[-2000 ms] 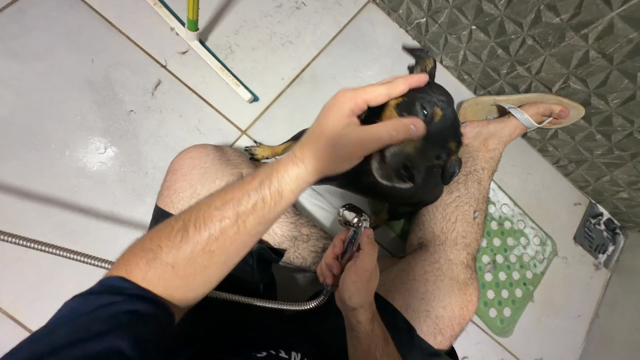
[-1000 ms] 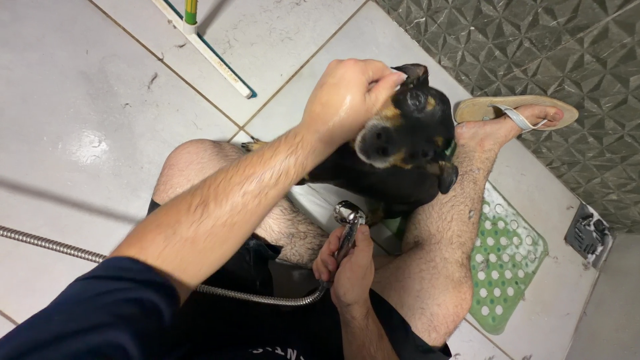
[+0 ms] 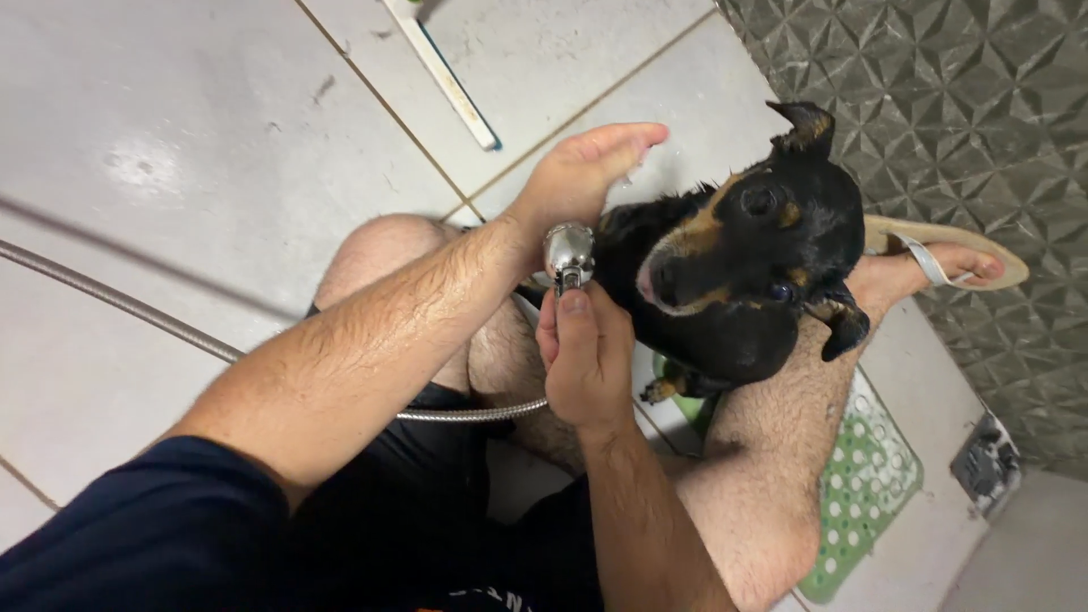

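My left hand [image 3: 582,170] is wet and extended just left of the dog's head, fingers outstretched, with water dripping from it; it holds nothing. In my right hand [image 3: 588,357] is the handle of a chrome handheld shower head [image 3: 569,248], its head close to my left wrist. A metal shower hose [image 3: 476,415] runs from it behind my left forearm. A wet black-and-tan dog [image 3: 765,255] is between my legs, its face turned up and its ears out to the sides. One tan paw [image 3: 661,389] shows below its chest.
White floor tiles [image 3: 212,102] surround my bare legs. A white squeegee [image 3: 450,76] lies at the top. On the right are my sandal [image 3: 994,255], a green perforated mat [image 3: 867,484], a floor drain [image 3: 984,463] and a textured grey wall [image 3: 952,110].
My left hand has come off the dog's head and moved to its left side. The shower head, in my right hand, has moved up toward my left wrist. The dog's head has turned.
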